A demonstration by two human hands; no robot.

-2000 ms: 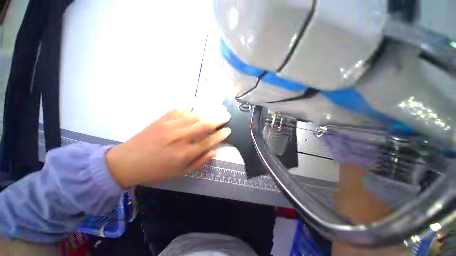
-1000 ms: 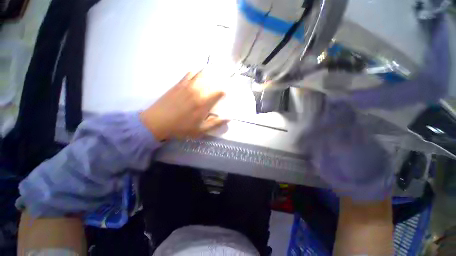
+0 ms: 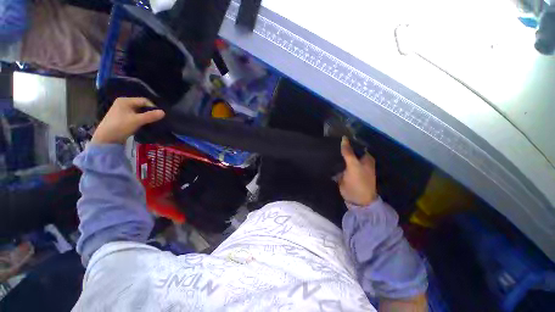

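Note:
A black fabric piece (image 3: 243, 135) is stretched between my two hands above my lap, in front of the table's edge. My left hand (image 3: 125, 119) grips its left end between thumb and fingers, over the baskets. My right hand (image 3: 358, 173) grips its right end, with the thumb on top. The lower part of the cloth merges with the dark area behind it, so its full outline cannot be told.
The white machine table (image 3: 426, 67) with a ruler-marked edge runs from top centre to lower right. Black strips (image 3: 247, 13) hang over it at the top. A red basket (image 3: 159, 167) and a blue-rimmed basket (image 3: 109, 46) with dark cloth stand at the left.
The view has turned left and down, away from the sewing machine head. Both hands have left the table and now hold black fabric taut above the lap.

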